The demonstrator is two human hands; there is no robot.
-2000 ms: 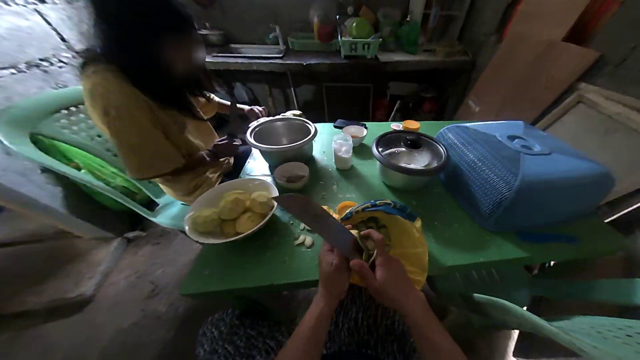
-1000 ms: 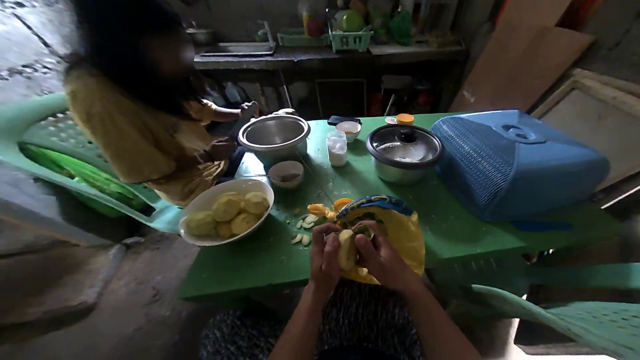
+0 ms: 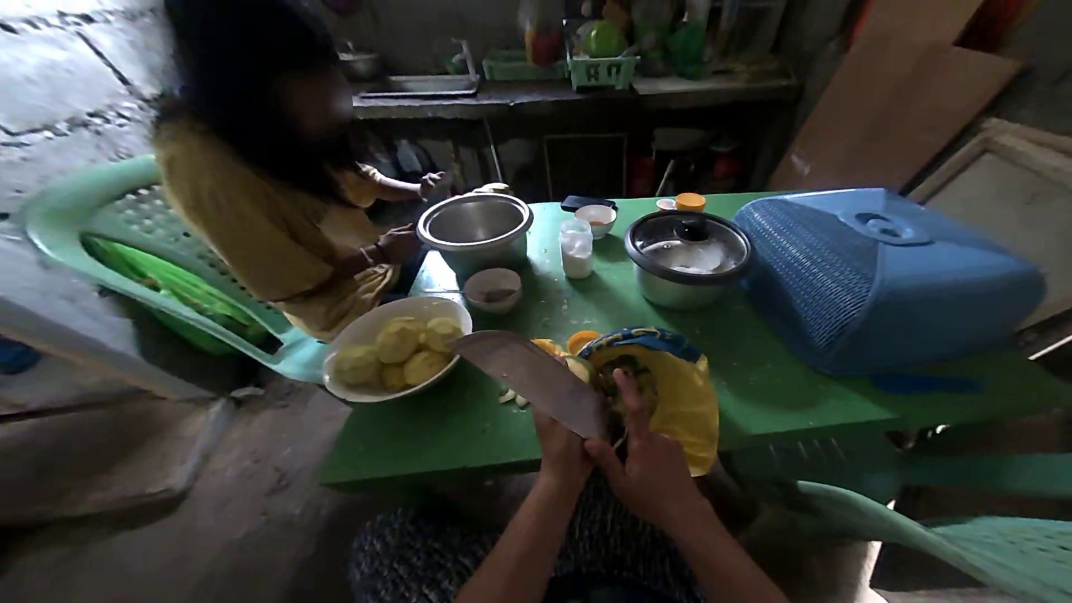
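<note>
A broad-bladed knife (image 3: 536, 377) points up and left from my right hand (image 3: 649, 465), which grips its base; the handle is hidden and the index finger is extended. My left hand (image 3: 563, 448) is close beside it, partly behind the blade, and what it holds is hidden. Just beyond my hands, a yellow plastic bag (image 3: 687, 410) with a blue rim lies at the table edge, with dark green peelings (image 3: 632, 377) in it. Small pale slices (image 3: 512, 397) and orange pieces (image 3: 584, 341) lie by it. An oval white bowl (image 3: 335, 381) holds several peeled, yellowish pieces of produce (image 3: 398, 339).
On the green table (image 3: 435, 444) stand a metal pot (image 3: 477, 251), a small bowl (image 3: 492, 291), a plastic container (image 3: 576, 251), a glass-lidded pot (image 3: 688, 276) and a blue plastic food cover (image 3: 946, 285). Another person (image 3: 243, 209) sits at left; a green chair (image 3: 988, 544) is at right.
The knife blade, not discernible one second ago, shows broadside again. The pale peeled piece seen between my hands then is now hidden. My right index finger has extended.
</note>
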